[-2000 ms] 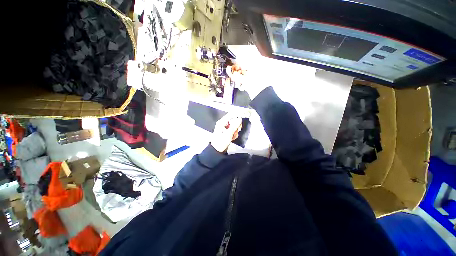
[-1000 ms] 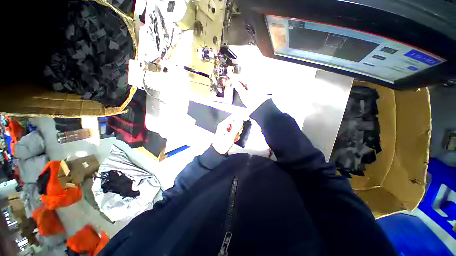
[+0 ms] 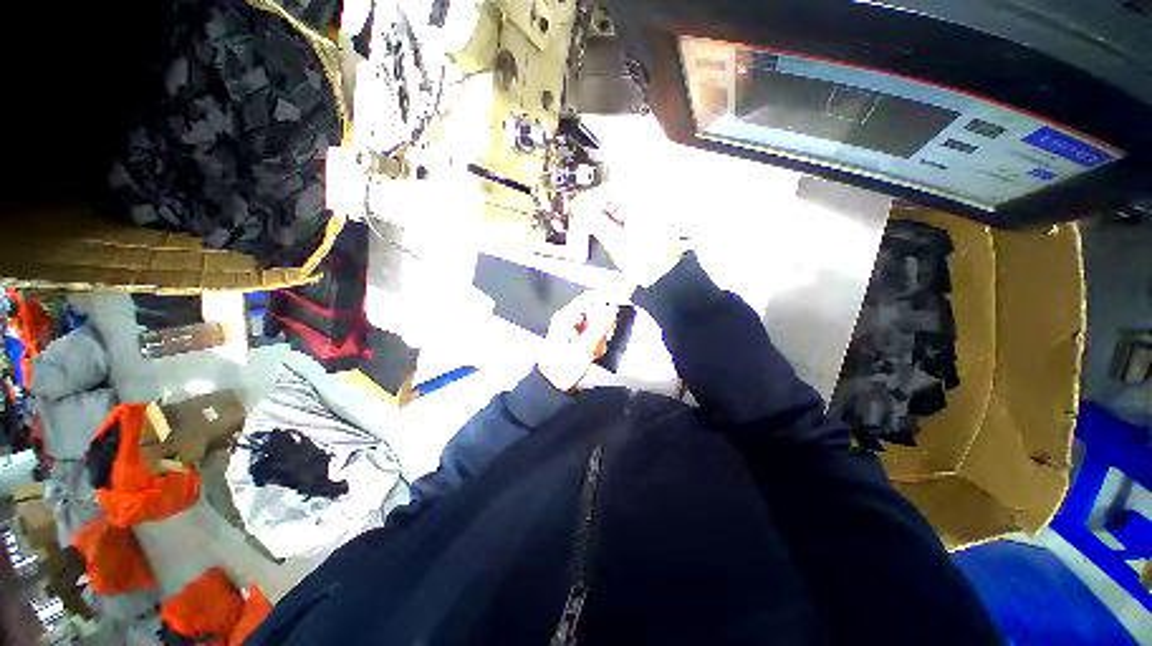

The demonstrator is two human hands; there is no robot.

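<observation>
My left hand (image 3: 577, 338) is overexposed, at the near edge of the white table, with a dark fabric piece (image 3: 617, 338) at its right side; its fingers are washed out. My right hand (image 3: 636, 234) is also overexposed and reaches to just right of the sewing head (image 3: 565, 177). Whether it holds anything cannot be seen. A flat dark fabric panel (image 3: 521, 292) lies on the table, left of and beyond my left hand. A small dark piece shows between the hands and the sewing head.
The touchscreen (image 3: 884, 120) overhangs the upper right. A carton (image 3: 1014, 366) with dark pieces stands at the right, by the metal side plate (image 3: 828, 271). A deep carton (image 3: 190, 261) heaped with dark pieces (image 3: 234, 139) is upper left. A blue pen-like item (image 3: 445, 380) lies left.
My right hand has drawn back slightly from the sewing head since the earliest frame. My left hand has shifted only slightly near the dark piece. The dark panel stays in place.
</observation>
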